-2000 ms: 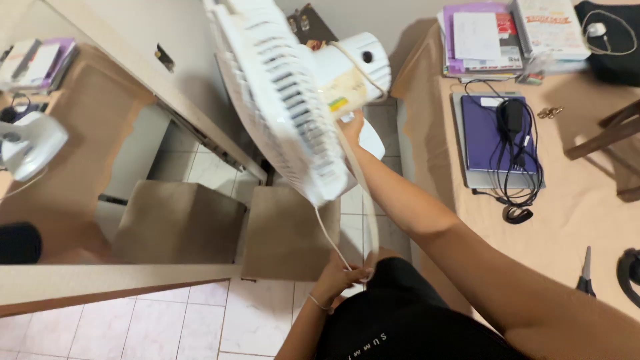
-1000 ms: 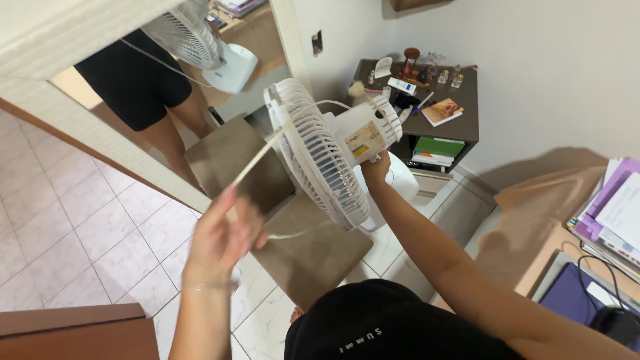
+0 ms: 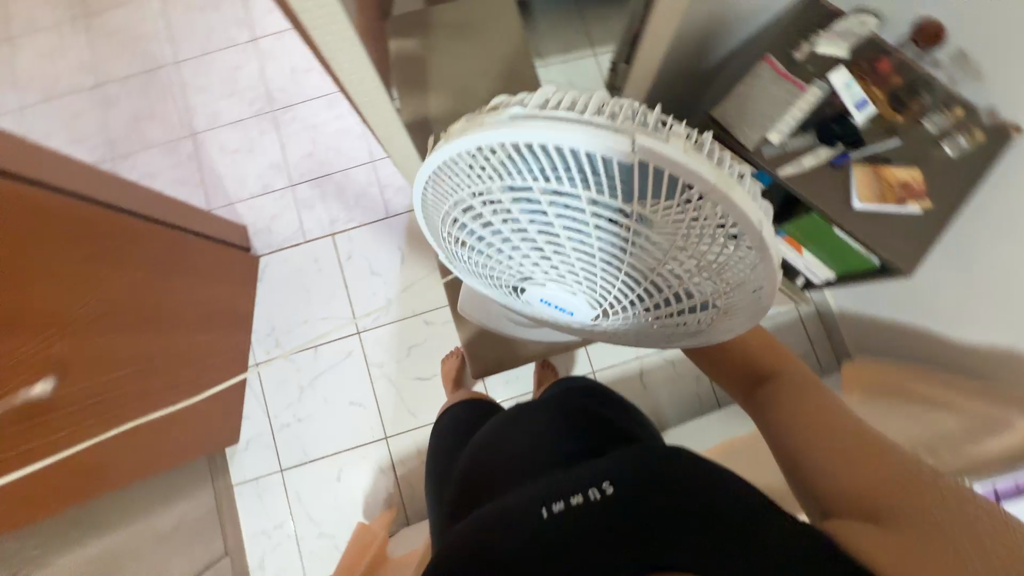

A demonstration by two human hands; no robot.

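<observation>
A white electric fan (image 3: 596, 232) is held up in front of my body, its round grille tilted upward. My right forearm reaches behind the grille's lower right edge; the right hand (image 3: 716, 346) is mostly hidden there, bearing the fan from behind. My left hand is not in view. A thin white power cord (image 3: 188, 402) stretches from beside the fan across to the left edge. A small blurred whitish thing (image 3: 36, 390), perhaps the plug, shows in front of the brown wooden door.
The brown wooden door (image 3: 120, 320) stands at left over the tiled floor (image 3: 312, 384). A brown padded seat (image 3: 512, 356) is below the fan. At upper right, a dark cabinet (image 3: 896, 232) holds a booklet, pens and small items. A mirror (image 3: 456, 72) stands behind. Peach cloth (image 3: 920, 400) lies at right.
The view has swung left. The fan's grille has turned to face up toward me. My left hand, in view with the cord a second ago, has left the view; the cord now extends far left.
</observation>
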